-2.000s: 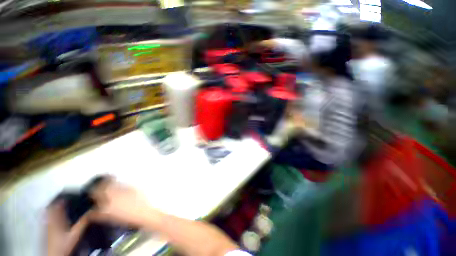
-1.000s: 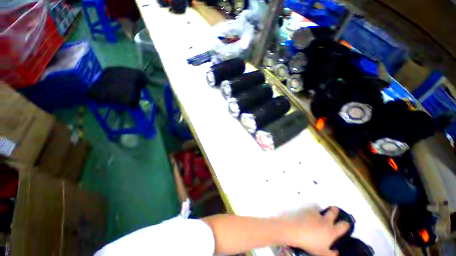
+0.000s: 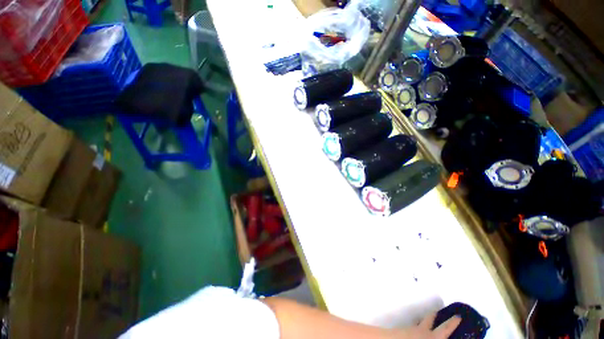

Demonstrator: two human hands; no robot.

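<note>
My left hand (image 3: 434, 327) is at the bottom edge, partly cut off, its fingers on a black speaker (image 3: 467, 320) that is also cut off. My right hand is out of view. A row of dark cylinders lies side by side on the white bench (image 3: 331, 245): several black speakers (image 3: 381, 159) and a dark green speaker (image 3: 414, 187) nearest me. The green one's end glows pink-red; the end rings of the black ones beside it look bluish-green.
A clear plastic bag (image 3: 336, 40) and thin dark sticks (image 3: 283, 63) lie beyond the row. Small dark specks (image 3: 397, 247) dot the bench. Dark speakers crowd the rear shelf (image 3: 510, 173). Left are a blue stool (image 3: 173, 142), cartons (image 3: 73, 265), crates (image 3: 99, 73) and a box of red pieces (image 3: 261, 222).
The view has swung left from the red speakers to the row, then steadied. Since one second ago, my left hand and the held speaker have shifted lower, partly out of the picture.
</note>
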